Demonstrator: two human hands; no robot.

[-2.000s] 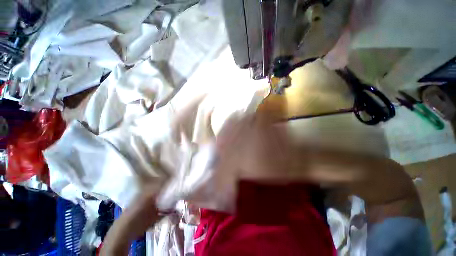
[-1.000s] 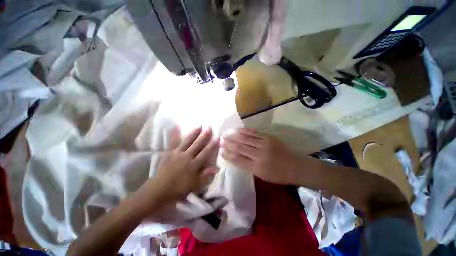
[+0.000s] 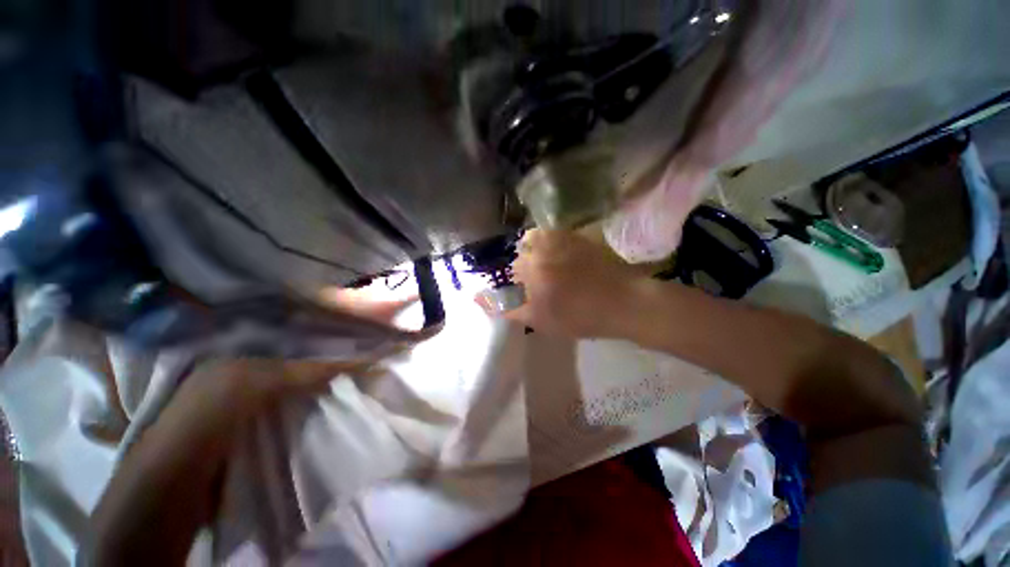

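Observation:
The cream garment fabric [image 3: 476, 410] lies under the needle area and hangs over the table's front edge, overexposed by the lamp near the presser foot [image 3: 430, 290]. The sewing machine head [image 3: 310, 166] fills the top left and centre. My right hand [image 3: 570, 282] is just right of the needle area, fingers bent; whether it pinches the cloth is hidden. My left hand [image 3: 371, 305] reaches in behind the machine head, mostly hidden by it and by glare; only part of the hand and the forearm show.
Black-handled scissors [image 3: 725, 253] lie right of my right hand. Green snips [image 3: 847, 246] and a round clear-grey disc [image 3: 866, 208] lie farther right. A pink bundle [image 3: 665, 210] hangs beside the machine head. White cloth pieces [image 3: 725, 476] are below the table's front edge.
The view has moved closer to the machine head, which now looks larger. My hands, flat on the cloth before, have moved forward to either side of the needle area.

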